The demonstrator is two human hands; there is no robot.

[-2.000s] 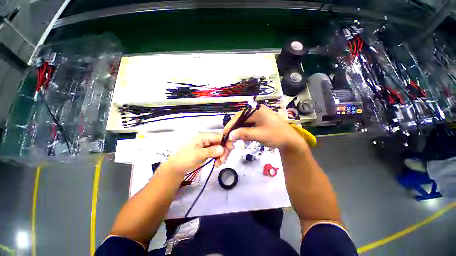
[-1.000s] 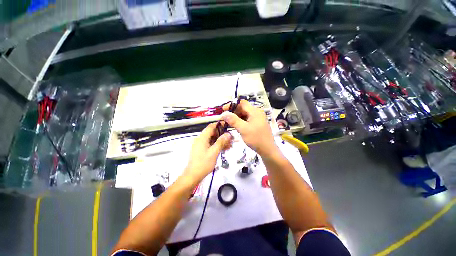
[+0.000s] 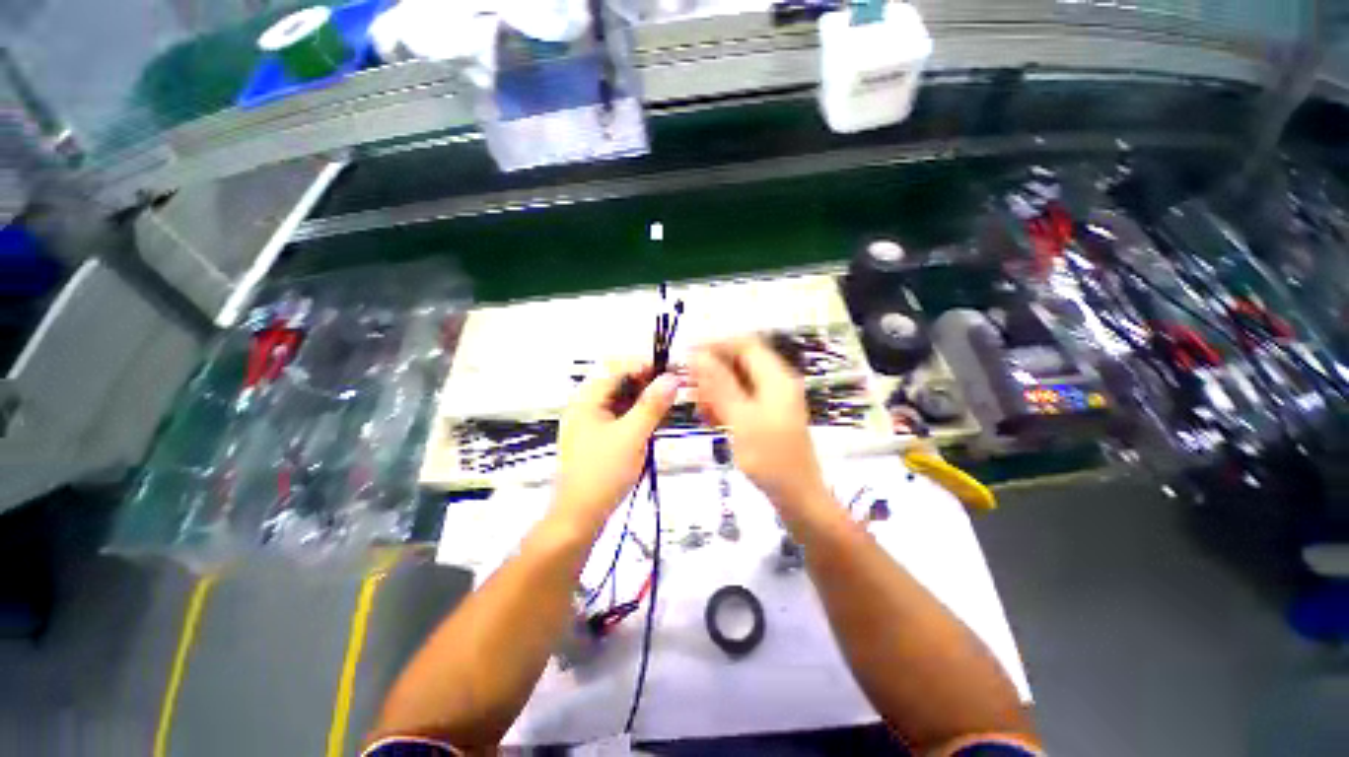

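Observation:
My left hand point(image 3: 604, 441) is closed around a bundle of black wires point(image 3: 654, 503) above the front of the tray; wire ends stick up past the fingers and long strands hang down over the board. My right hand point(image 3: 752, 422) is just right of the bundle, blurred, its fingers apart; I cannot tell whether it touches a wire. The black tape roll point(image 3: 735, 618) lies flat on the white board point(image 3: 829, 688). A small dark connector with red wires point(image 3: 604, 621) lies left of it.
The cream wire tray point(image 3: 503, 355) holds black wires behind the board. Spare tape rolls point(image 3: 895, 339) and a grey-black machine point(image 3: 1021, 388) stand right. A yellow curved piece point(image 3: 950, 481) is at the board's edge. Plastic-covered harnesses lie on both sides. A white container point(image 3: 873, 71) stands behind.
The view has tilted up, showing more of the shelf behind. The wire bundle is now upright in my left hand, and my right hand has moved off to its right with fingers spread.

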